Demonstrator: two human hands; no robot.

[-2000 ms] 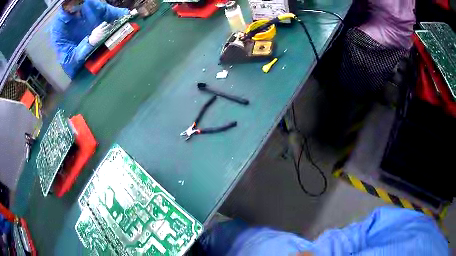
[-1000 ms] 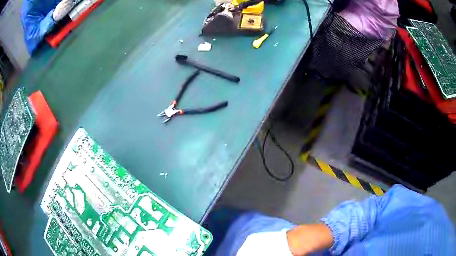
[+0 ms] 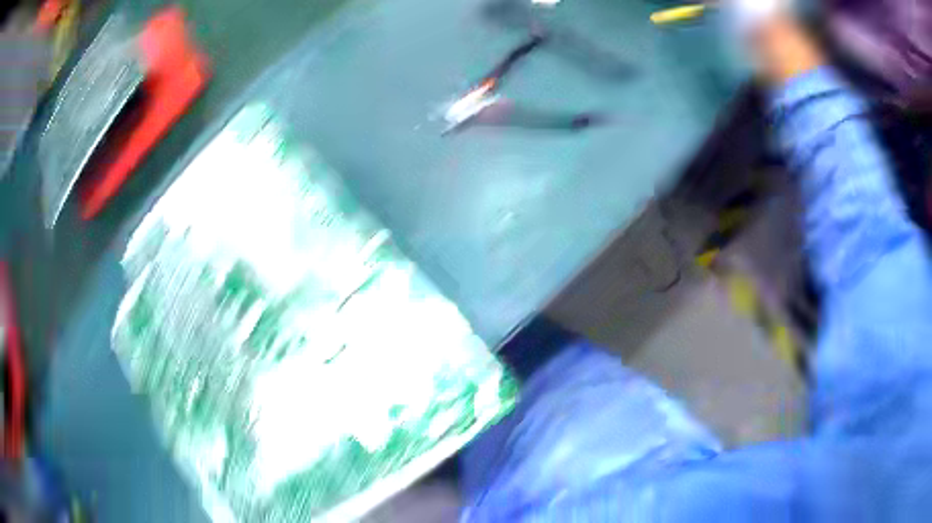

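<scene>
A large green printed circuit board [image 3: 307, 337] with bright silvery areas lies on the green mat [image 3: 480, 220], near its front edge; the picture is blurred. My right hand [image 3: 764, 22], in a white glove with bare wrist showing, is at the top right, cut by the upper edge and blurred. Its fingers and anything in them cannot be made out. My left hand is not in view. Side cutters [image 3: 475, 102] lie open on the mat beyond the board. A dark stick [image 3: 588, 56] lies blurred beside them.
A second board [image 3: 92, 112] leans on a red support [image 3: 153, 112] at the upper left. A yellow tool [image 3: 678, 14] lies near the top edge. Yellow-black floor tape [image 3: 751, 296] shows right of the bench. My blue sleeve [image 3: 858, 245] spans the right side.
My right hand has moved from the bottom up and away to the top right, arm stretched out. The view has shifted, so the board appears larger and higher.
</scene>
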